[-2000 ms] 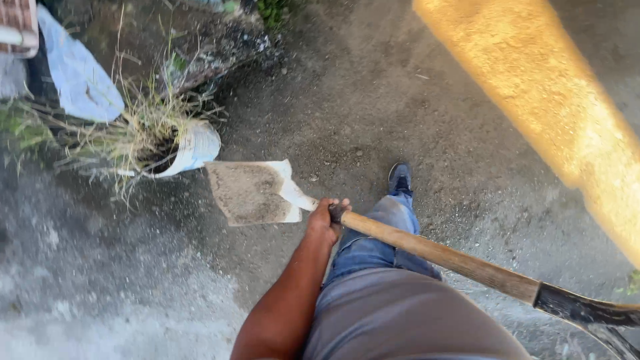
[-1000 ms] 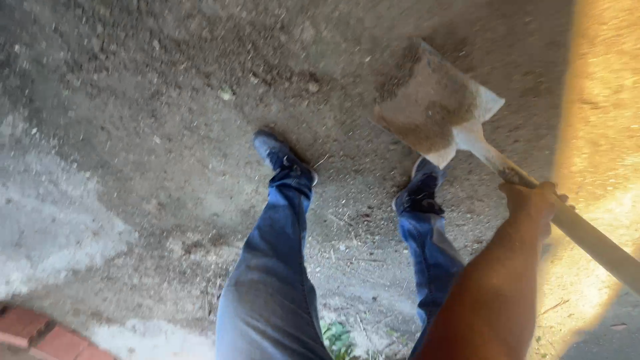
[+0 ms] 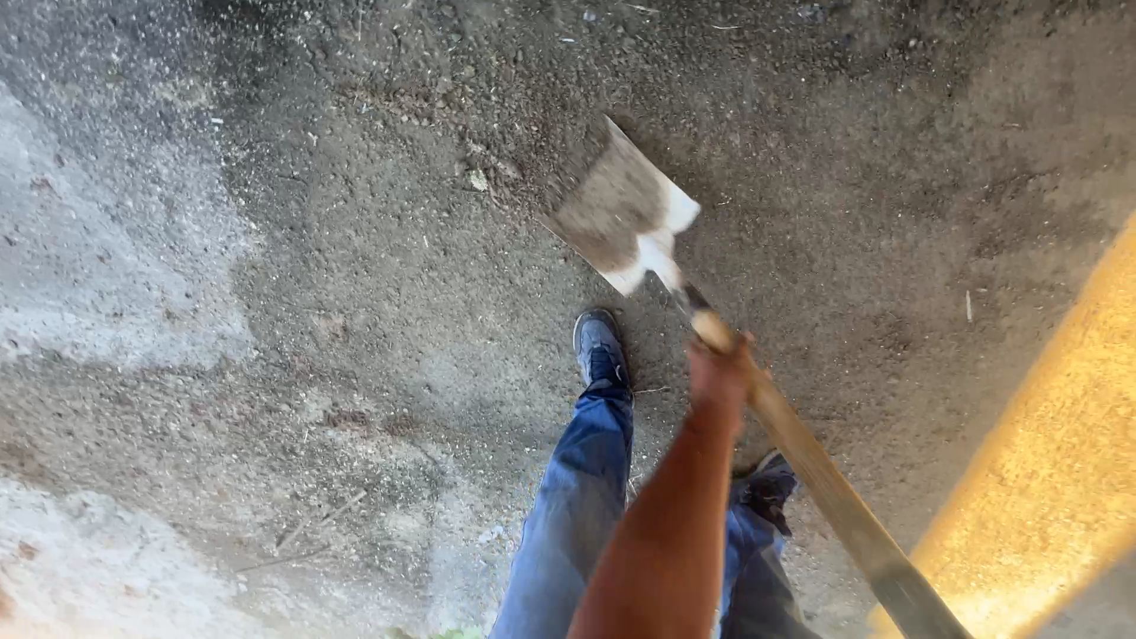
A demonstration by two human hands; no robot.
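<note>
My left hand (image 3: 723, 364) is closed around the lower wooden shaft of a square-bladed shovel (image 3: 821, 479), just behind its dark socket. The metal blade (image 3: 621, 209) points toward the upper left, low over or against the ground; whether it touches cannot be told. Soil coats much of the blade, and its rear corners look pale. Loose dirt (image 3: 497, 164) lies beside the blade's left edge. The shaft runs down to the lower right and leaves the frame, so its far end is hidden. My right hand is out of view.
Two shoes, one (image 3: 601, 346) ahead and one (image 3: 768, 488) by the shaft, stand on rough ground. Pale grey patches (image 3: 106, 257) lie at the left, thin dry twigs (image 3: 306, 532) at the lower left. A sunlit strip (image 3: 1047, 470) crosses the right side.
The view has shifted a lot. Two seconds ago the blade was beside a white bucket of dry grass; one second ago it was near my feet. Now it is out ahead of the front shoe, beside loose dirt.
</note>
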